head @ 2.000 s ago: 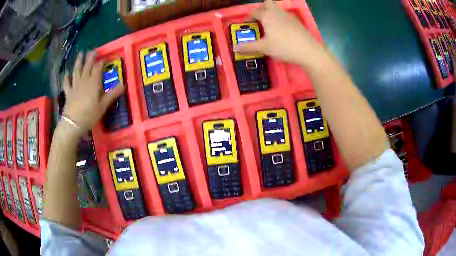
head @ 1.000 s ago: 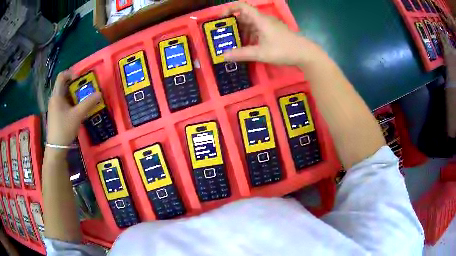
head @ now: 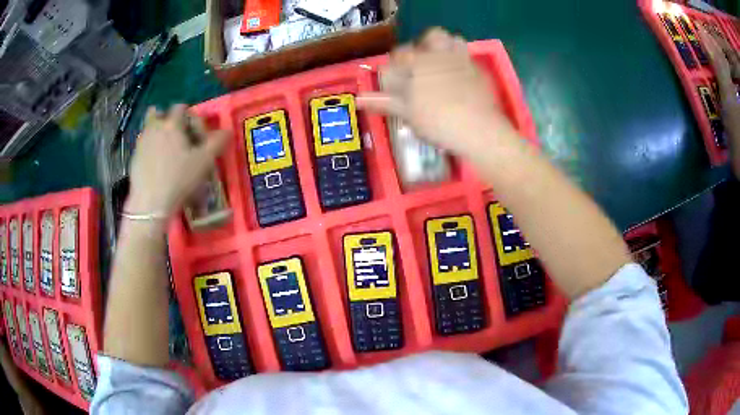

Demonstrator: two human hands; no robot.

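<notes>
A red tray (head: 324, 231) lies in front of me with keypad phones in two rows of pockets. Two phones in the far row, one of them a yellow-faced phone (head: 274, 166), and several in the near row lie face up with lit screens. My left hand (head: 172, 158) is at the far-left pocket, its fingers on a phone turned back side up (head: 208, 203). My right hand (head: 442, 89) is over another far-row pocket, on a phone with its back side up (head: 422, 158), blurred. The hands partly cover both phones.
An open carton (head: 304, 53) with white and orange-red blocks stands behind the tray. Another red tray (head: 88, 284) with phones back side up lies at left. Grey equipment (head: 73, 57) and cables are at upper left. At right, another person's hand (head: 718, 61) is over a red tray (head: 690, 77).
The two far-row phones under my hands have turned from face up to back side up. The tray and carton appear lower and further right in the picture.
</notes>
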